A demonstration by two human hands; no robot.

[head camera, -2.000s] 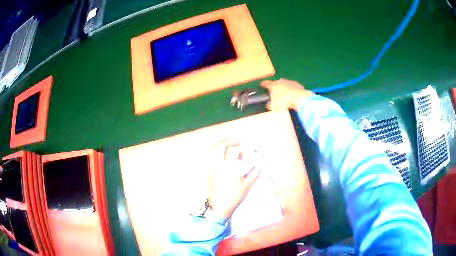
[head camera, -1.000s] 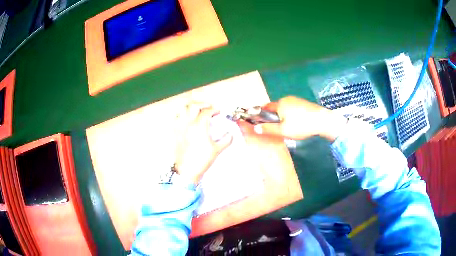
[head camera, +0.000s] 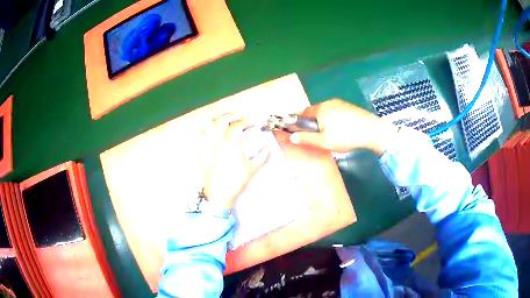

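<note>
A tablet back cover (head camera: 270, 195), glared to white, lies on an orange foam tray (head camera: 331, 204) in front of me. My left hand (head camera: 229, 160) rests on the cover's upper part with fingers bent; glare hides whether it holds anything. My right hand (head camera: 343, 128) is closed around a short metal air tool (head camera: 296, 123), its tip pointing left, close to my left fingertips over the cover's upper edge. The camera area cannot be made out.
A tablet with a lit blue wallpaper (head camera: 150, 35) lies on another foam tray (head camera: 224, 43) at the back left. Stacked trays (head camera: 75, 256) stand at left, more (head camera: 514, 180) at right. Part sheets (head camera: 414, 99) and the blue air hose (head camera: 485, 75) are at right.
My right hand brought the metal tool from beyond the tray to my left fingertips. The back tablet's screen changed from plain blue to a wallpaper. The view shifted right.
</note>
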